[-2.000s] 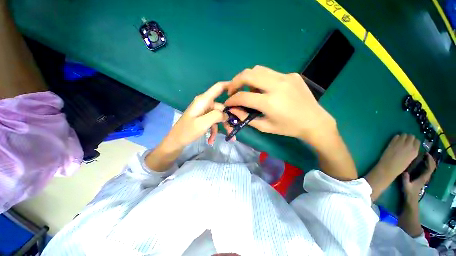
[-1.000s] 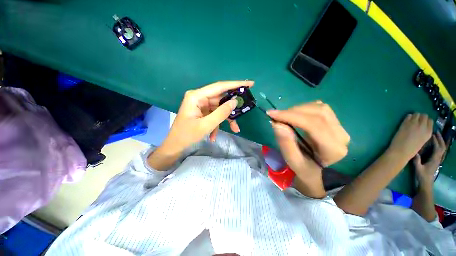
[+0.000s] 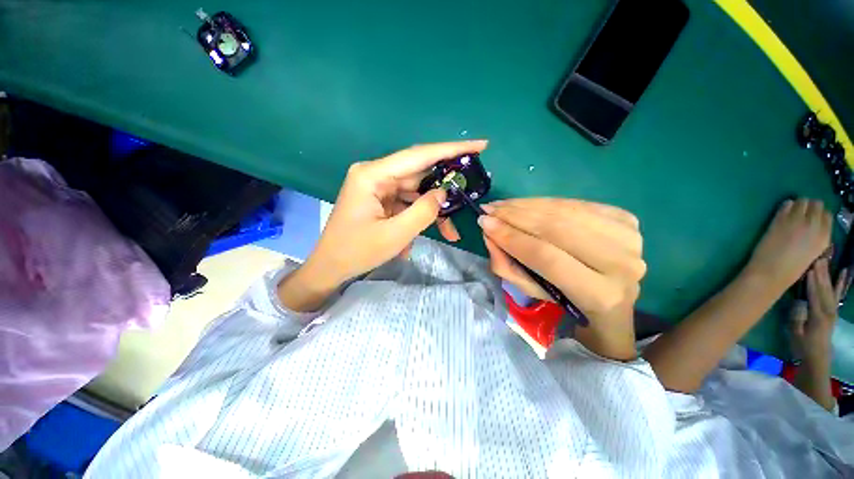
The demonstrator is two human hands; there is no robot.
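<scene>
A black rounded watch-like module [image 3: 476, 171] with a greenish centre is held above the near edge of the green mat. My left hand [image 3: 379, 210] grips it between thumb and fingers from the left. My right hand [image 3: 571, 248] holds dark tweezers [image 3: 534, 274] like a pen, their tip over the module's centre. Whether a tiny part is at the tip cannot be told. A second module [image 3: 226, 44] lies on the mat at the upper left, with a small clear tab at its corner.
A dark smartphone [image 3: 623, 65] lies on the green mat [image 3: 375, 75]. Yellow tape [image 3: 782, 61] edges the mat. A row of small black pieces [image 3: 829, 154] and a neighbour's hands [image 3: 791, 239] are at right. A pink sleeve [image 3: 75, 290] is at left. White specks lie on the mat.
The tweezers were tucked in my right hand, then came to the mat beside the module; now their tip is over the module's centre. The view has shifted, moving the phone up and right.
</scene>
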